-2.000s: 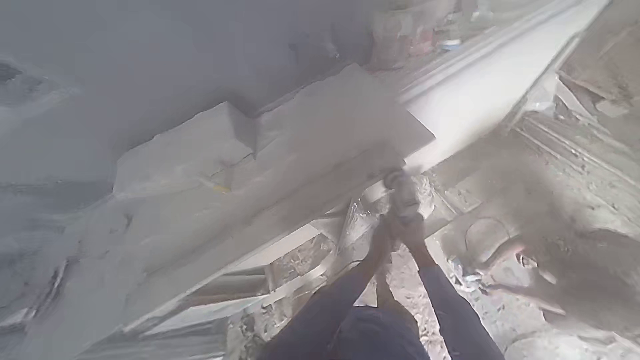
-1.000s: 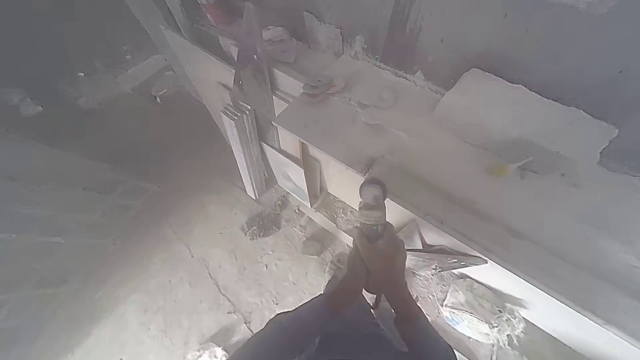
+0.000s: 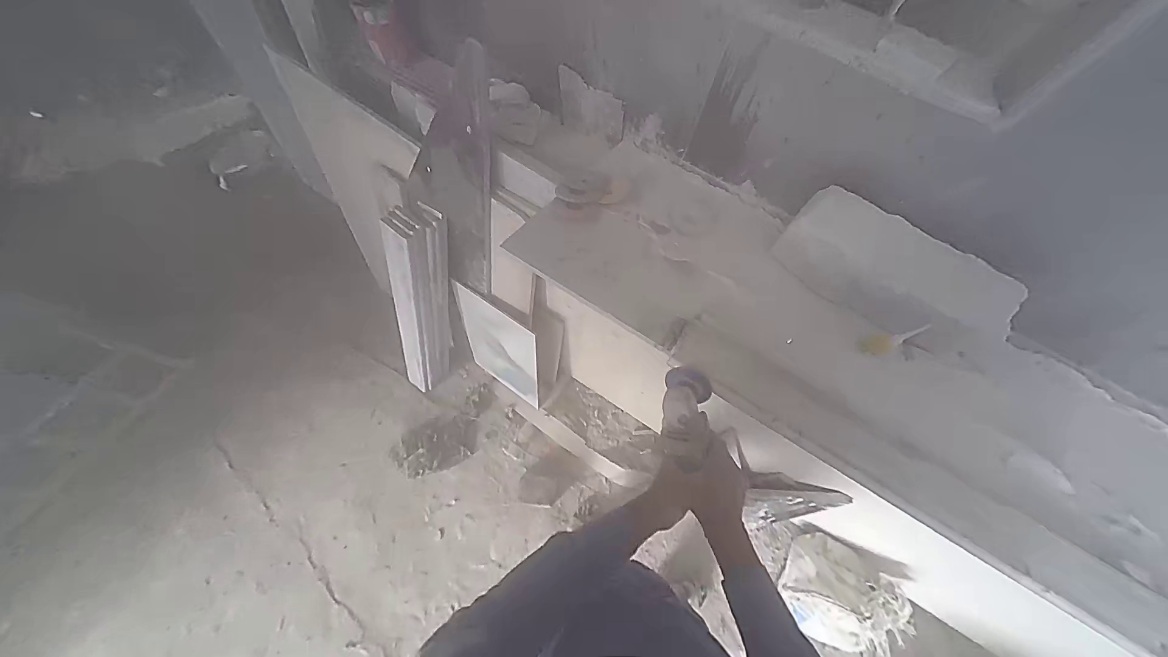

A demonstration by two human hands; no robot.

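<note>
Both my hands are wrapped around the body of an angle grinder (image 3: 684, 415), low at the centre of the view. My left hand (image 3: 671, 493) grips it from the left and my right hand (image 3: 721, 484) from the right, the two touching. The grinder's round disc (image 3: 689, 383) is at the front edge of a dusty slab (image 3: 630, 274) on a long ledge; whether it touches the edge I cannot tell. A dark notch or mark (image 3: 676, 333) lies on the slab just beyond the disc. Dust haze blurs the fingers.
An irregular slab piece (image 3: 899, 260) and a small yellow object (image 3: 878, 344) lie on the ledge to the right. Round discs (image 3: 584, 190) rest at its far end. Upright tile strips (image 3: 418, 301) and a square tile (image 3: 500, 345) lean below. Rubble and a crumpled bag (image 3: 844, 593) lie on the floor.
The view has swung strongly since the oldest frame, bringing in the leaning tiles and floor at left. Both hands stay on the grinder at the slab's edge.
</note>
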